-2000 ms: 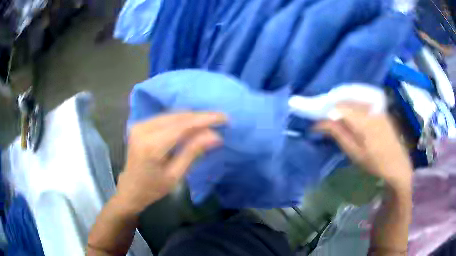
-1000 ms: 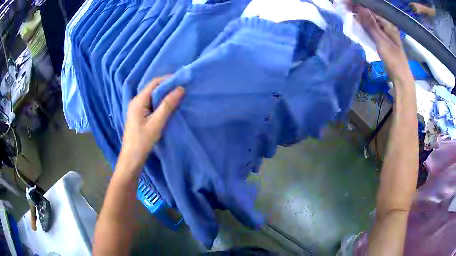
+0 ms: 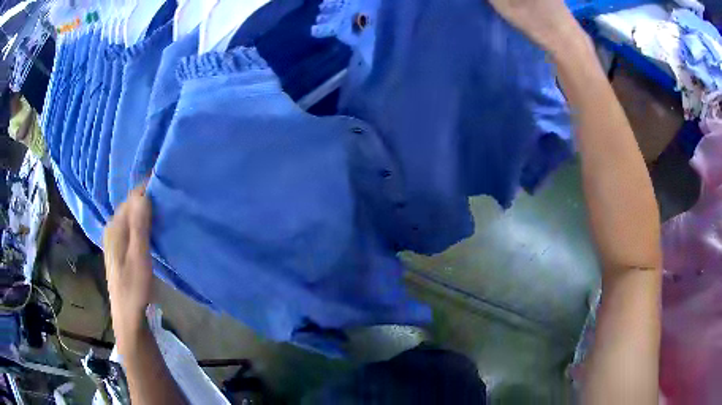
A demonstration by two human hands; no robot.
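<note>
A blue shirt [image 3: 253, 190] hangs spread in front of me, with a gathered collar at its top and a strip of small dark buttons down its front. My left hand [image 3: 133, 245] holds its left edge. My right hand [image 3: 534, 16] is at the top right, cut off by the picture's edge, beside the shirt's darker right part; its fingers are hidden. A row of finished blue shirts [image 3: 95, 119] hangs behind at the upper left, on white hangers [image 3: 226, 20].
Pink cloth [image 3: 697, 300] lies at the right edge. Patterned white cloth [image 3: 673, 47] and a blue bar [image 3: 633, 59] are at the upper right. A white board [image 3: 186, 364] is at the lower left. Grey-green floor [image 3: 507, 277] shows below the shirt.
The shirt went from bunched between my hands to hanging spread out beside the row. My left hand moved left and down. The white hanger seen near my right hand earlier no longer shows there.
</note>
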